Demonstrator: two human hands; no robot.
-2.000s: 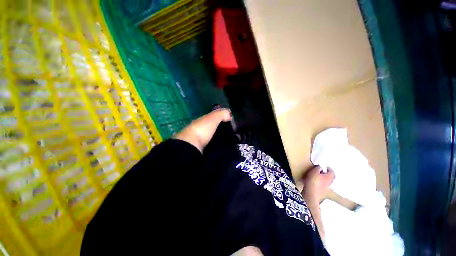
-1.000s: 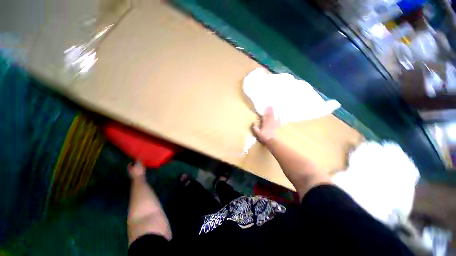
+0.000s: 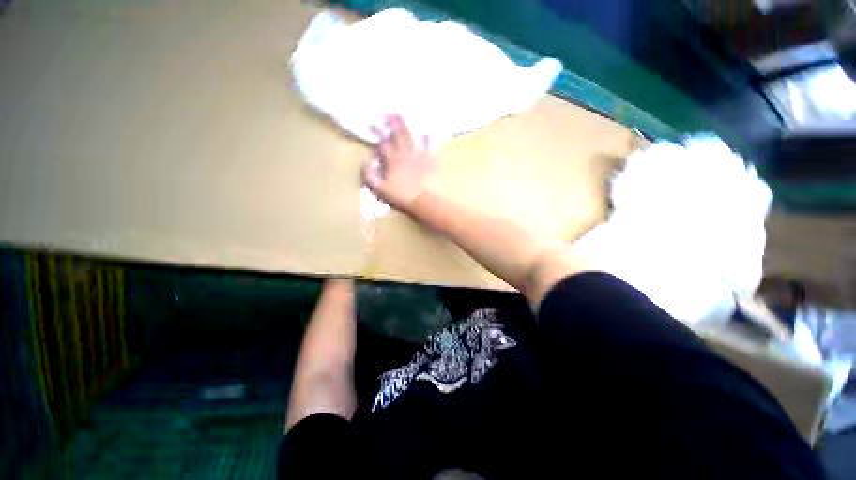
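A white plastic bag (image 3: 418, 75) lies crumpled on the cardboard bench cover (image 3: 169, 159), near its far edge. My right hand (image 3: 399, 169) rests at the bag's near edge with its fingers spread. It touches the bag, and no firm grip shows. My left forearm reaches up to the bench's near edge, and my left hand is hidden beneath the bench. The picture is blurred.
A large heap of white poly bags (image 3: 690, 225) lies at the bench's right end, beside a carton (image 3: 770, 375). The dark green conveyor (image 3: 601, 56) runs beyond the bench. A yellow slotted crate (image 3: 80, 323) and green crates (image 3: 178, 427) stand below at the left.
The view has swung round. The bag in my right hand earlier now lies on the cardboard under its fingers. My left hand, by the red stool one second ago, has gone from sight, as has the stool.
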